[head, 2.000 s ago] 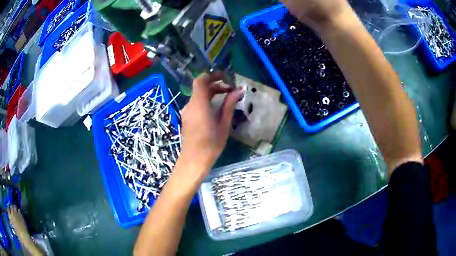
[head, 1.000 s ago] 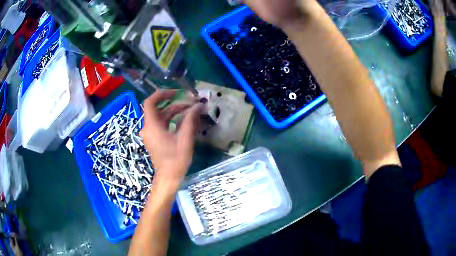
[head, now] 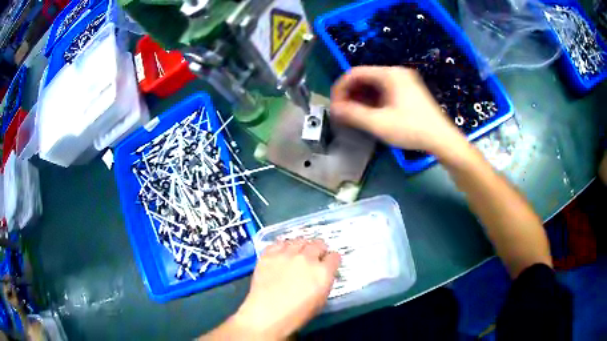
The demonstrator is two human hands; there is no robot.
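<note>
A small silvery fixture block [head: 315,126] with a dark hole stands on the grey base plate [head: 333,160], under the narrow press ram [head: 303,95]. My right hand [head: 393,110] is just right of the block, its thumb and index finger curled together; whether it holds a small part I cannot tell. My left hand [head: 293,280] is over the left part of the clear plastic box [head: 407,263], fingers bent down on the thin silvery pins there. Whether it grips a pin is hidden. The box holds rows of pins.
A blue tray of pins [head: 158,290] is at the left, some pins sticking over its right rim. A blue tray of black rings [head: 499,106] lies behind my right hand. The green press [head: 200,30], red bin [head: 160,70], whitish containers [head: 80,100] and clear bag [head: 512,33] stand further back.
My left hand has left the fixture block and moved down to the clear box. My right hand has come down from the top of the picture to beside the block. The block's top is now uncovered.
</note>
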